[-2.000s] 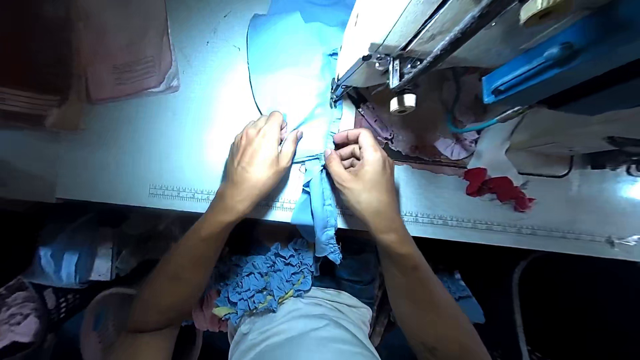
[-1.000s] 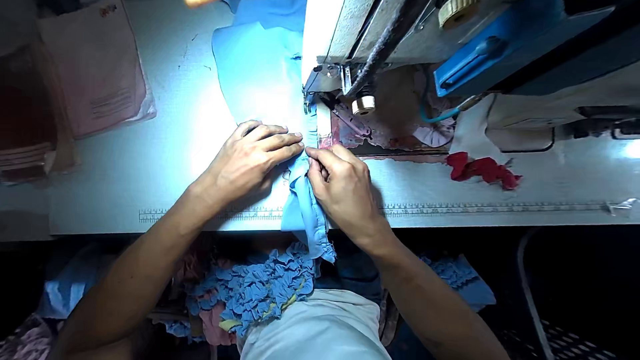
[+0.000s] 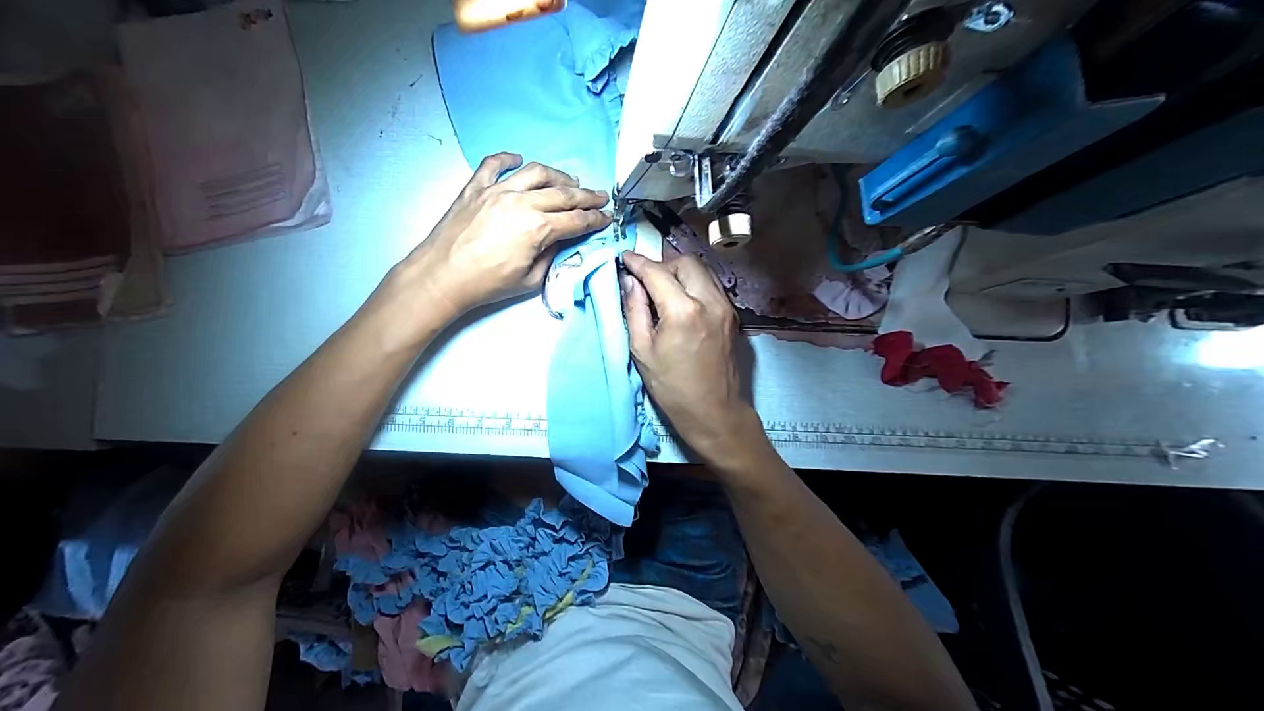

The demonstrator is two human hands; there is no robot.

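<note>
Light blue fabric [image 3: 533,94] runs under the presser foot [image 3: 620,219] of a sewing machine [image 3: 681,89], and its near end hangs over the table's front edge. My left hand [image 3: 513,232] lies on the fabric just left of the foot, fingers stretched towards the needle area, palm down. Just in front of the foot, my right hand [image 3: 681,316] pinches the fabric's right edge between thumb and forefinger. A ruffled strip shows along that edge. The needle tip itself is too small to make out.
A measuring tape [image 3: 889,441] runs along the table's front edge. Red fabric scrap [image 3: 933,367] lies at right, pink fabric pieces [image 3: 222,128] at upper left. Gathered blue ruffles [image 3: 494,583] are heaped below the table edge. The machine's blue part [image 3: 948,148] overhangs the right side.
The blue fabric has moved away from me past the foot. My left hand has come closer to the foot, its fingers now beside it. The view has shifted somewhat.
</note>
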